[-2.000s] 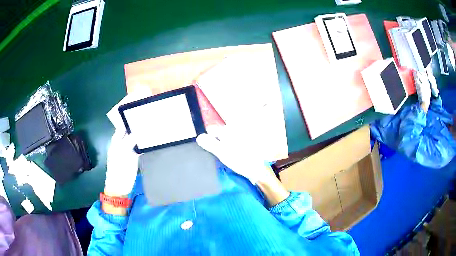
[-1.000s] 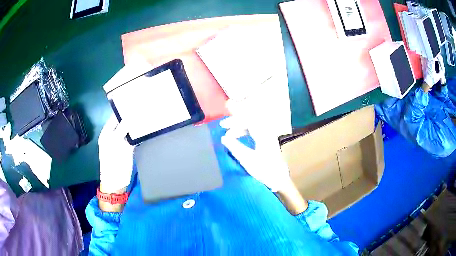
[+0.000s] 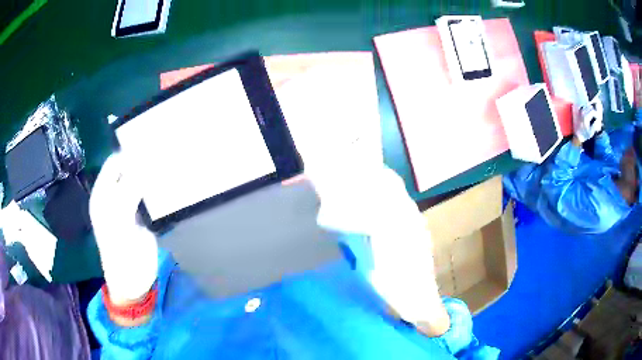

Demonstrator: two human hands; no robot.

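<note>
A black-framed tablet (image 3: 204,140) with a bright white screen is raised and tilted in front of me, larger in view than the other devices. A grey cover panel (image 3: 253,235) hangs from its lower edge over my smock. My left hand (image 3: 123,211), in a white glove, grips the tablet's left side. My right hand (image 3: 373,218), also gloved and overexposed, is beside the tablet's lower right corner and the cover; its fingers are washed out, so contact cannot be told. An orange-red mat (image 3: 184,77) lies behind, mostly washed out white.
Dark cases (image 3: 32,165) with crinkled clear plastic and white scraps (image 3: 32,239) lie left. Another red mat (image 3: 450,112) holds a boxed device (image 3: 469,48) and a white box (image 3: 529,123). An open carton (image 3: 479,253) is below right. Another worker's blue sleeve (image 3: 581,186) is at right.
The tablet has come closer to the camera and looks larger. My left hand has moved with it. My right hand, apart from the tablet a second ago, now appears nearer its lower right corner.
</note>
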